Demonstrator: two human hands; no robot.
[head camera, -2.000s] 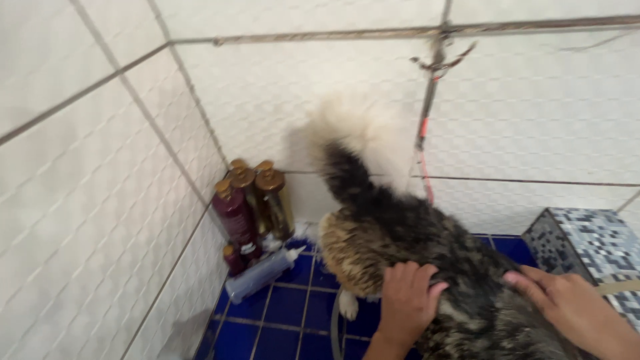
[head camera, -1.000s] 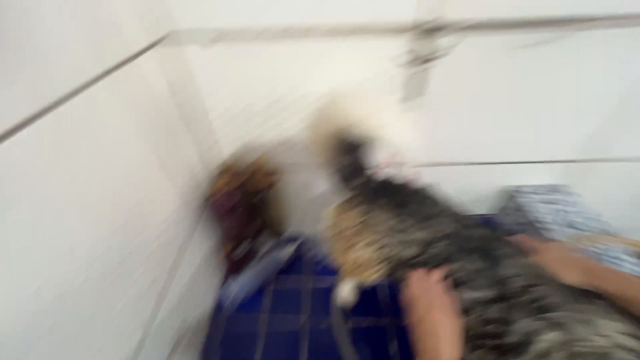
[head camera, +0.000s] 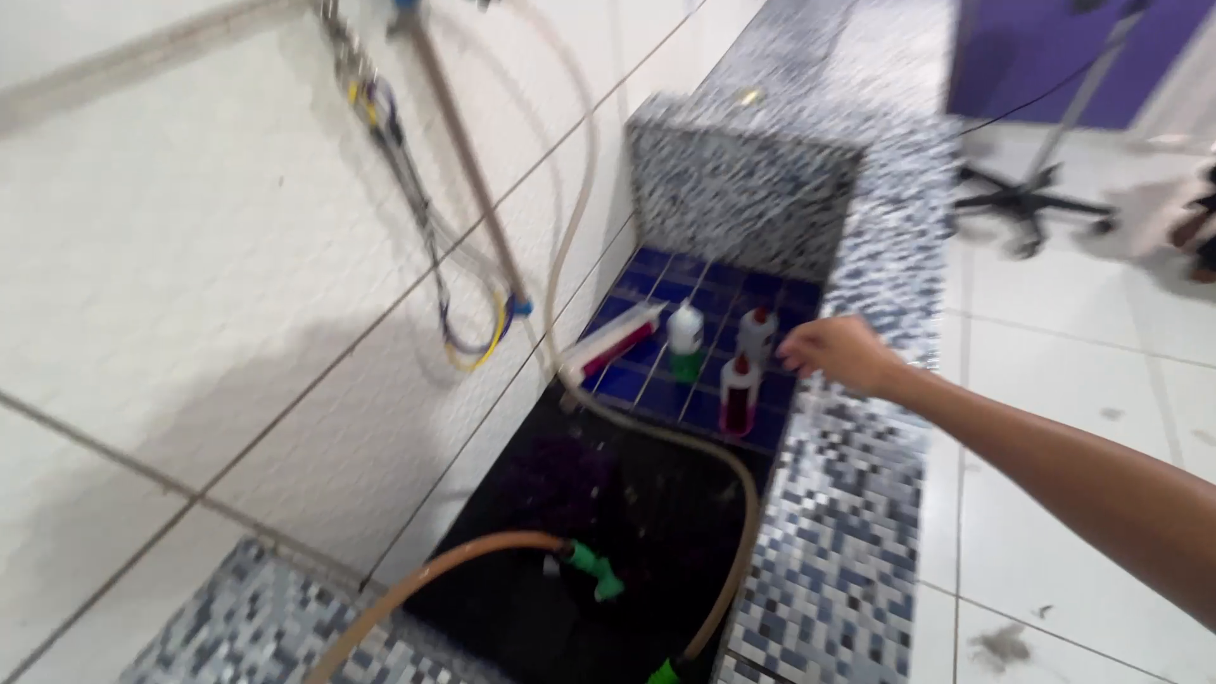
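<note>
My right hand (head camera: 836, 353) reaches in from the right over the mosaic-tiled rim of a wash basin. Its fingers are bent beside a white bottle with a red cap (head camera: 757, 334); blur hides whether they touch it, and I see nothing held. Just in front stands a clear bottle of dark red liquid (head camera: 738, 394). A white bottle with a green lower part (head camera: 685, 342) stands to the left, and a long bottle with red liquid (head camera: 613, 344) lies on the blue tiles near the wall. My left hand is outside the view.
A green hose nozzle (head camera: 596, 570) on an orange hose lies over the black basin mat (head camera: 532, 589). A beige hose (head camera: 750, 513) curves along the basin. Leads with yellow loops (head camera: 475, 356) hang on the white wall. A wheeled stand (head camera: 1026, 195) is on the floor beyond the mosaic ledge (head camera: 836, 532).
The view has swung far to another part of the basin. Both hands were on a wet, dark-furred animal earlier; now my right hand is by the bottles, and the animal is out of view.
</note>
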